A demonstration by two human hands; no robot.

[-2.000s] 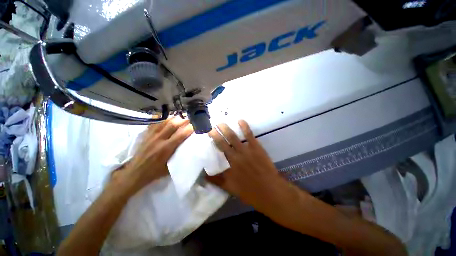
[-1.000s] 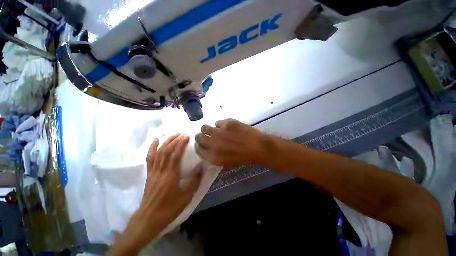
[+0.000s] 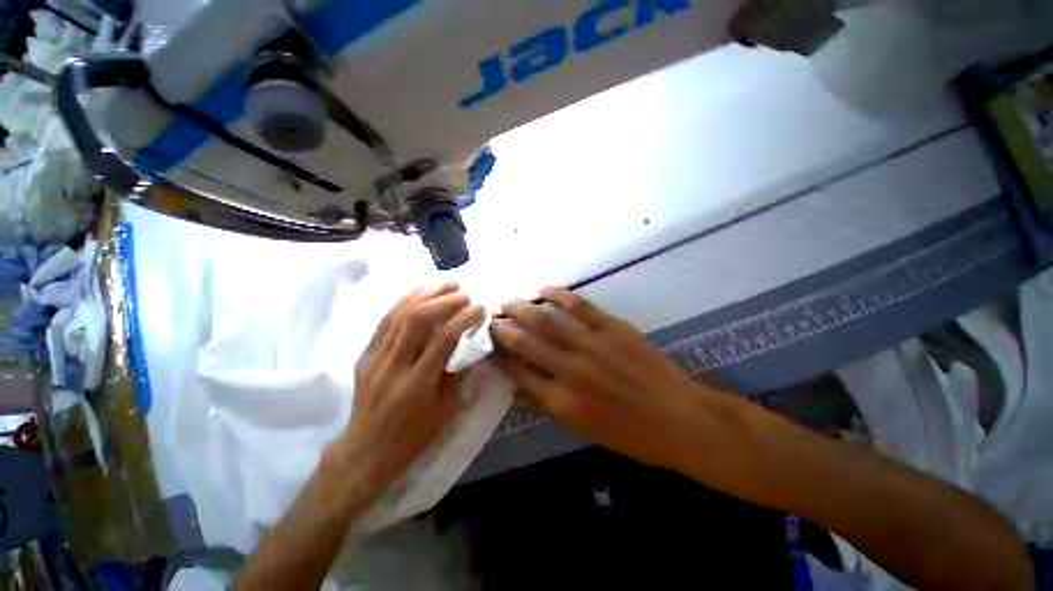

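White cloth is bunched on the table in front of and left of the needle area and hangs over the front edge. My left hand lies on it, fingertips pinching a small folded white edge. My right hand grips the same fold from the right, fingers curled. Both hands are just in front of the dark grey cylinder under the sewing machine head. The needle and presser foot cannot be made out in the glare.
A ruler strip runs along the table's front edge. A yellow-green tray is at the far right, with white strips below it. Loose white and bluish cloth lies at far left.
Since two seconds ago the hands have come away from the needle area towards the front edge. Over the last second the fingers have closed together on a small fold, and more cloth lies spread at left.
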